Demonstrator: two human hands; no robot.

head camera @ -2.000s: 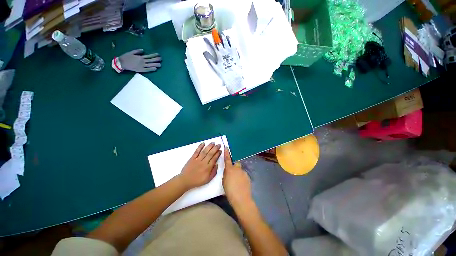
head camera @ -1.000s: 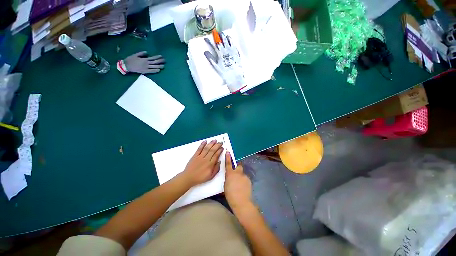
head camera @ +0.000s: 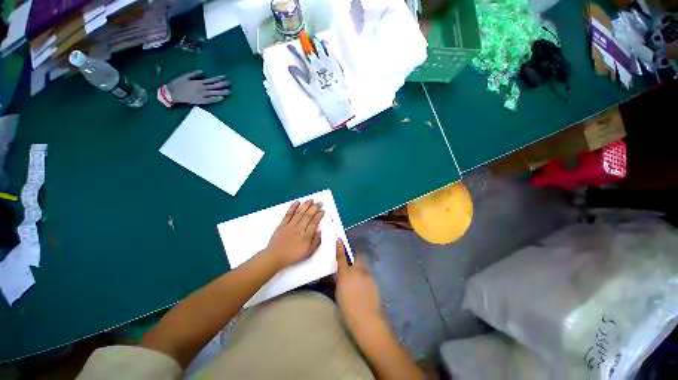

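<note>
A white sheet [head camera: 253,231] lies on the dark green table at its front edge, its near part jutting past the edge. My left hand [head camera: 297,234] is bare and spread flat on the sheet near its right side. My right hand [head camera: 357,286] is at the sheet's right edge, index finger extended, closed around a small dark thin tool [head camera: 347,254], likely a utility knife. Its blade is not clearly visible. A smaller white sheet [head camera: 212,151] lies apart, beyond the first.
A stack of white sheets [head camera: 297,128] bears a grey-white glove, an orange-handled tool and a metal can. Another glove [head camera: 196,89], a water bottle [head camera: 109,78] and a green box [head camera: 450,44] are on the table. A round yellow stool [head camera: 441,214] and large plastic bag [head camera: 572,289] stand right.
My right hand has slid down along the sheet's right edge towards my body with the dark tool. My left hand stays on the sheet. The whole view has shifted slightly.
</note>
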